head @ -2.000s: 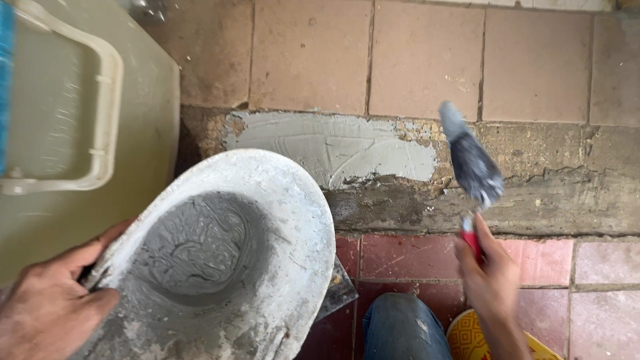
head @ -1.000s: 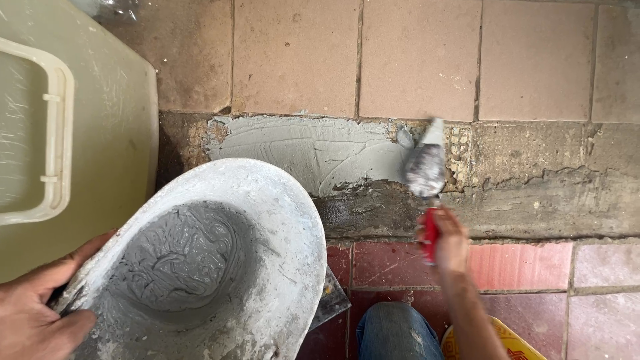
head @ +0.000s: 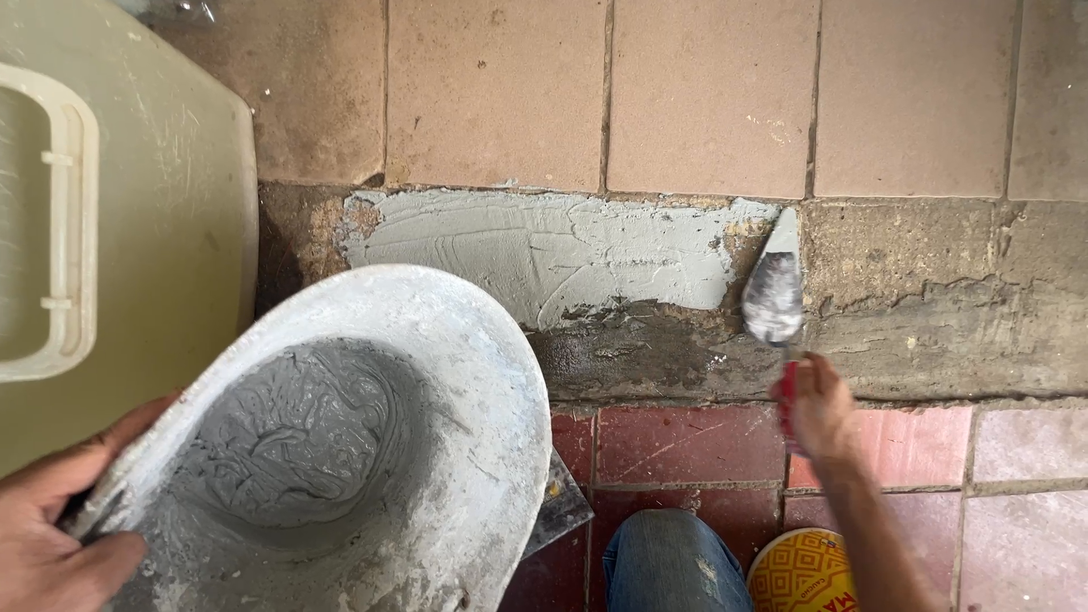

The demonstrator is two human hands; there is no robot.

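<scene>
My left hand [head: 72, 510] grips the rim of a mortar-crusted bowl-like container [head: 476, 357], tilted so that the wet grey mortar [head: 297, 433] inside shows. In my right hand [head: 820, 412] is the red handle of a pointed trowel [head: 775, 289]. Its blade points away from me, at the right end of a grey mortar layer [head: 544, 246] spread over the rough strip between the two tile areas. Some grey mortar lies on the blade's tip. Whether the blade touches the strip I cannot tell.
Beige tiles [head: 501, 93] run along the far side, red tiles [head: 688, 442] along the near side. A large pale plastic container [head: 178, 212] stands at the left. Partly under the bowl lies a dark flat piece [head: 561, 506]. A yellow round lid [head: 803, 565] is beside my jeans-clad knee [head: 676, 561].
The trowel has moved from above the bare right part of the strip to the mortar layer's right end. Grey mortar now reaches slightly farther right along the strip's far edge. My left hand keeps holding the bowl.
</scene>
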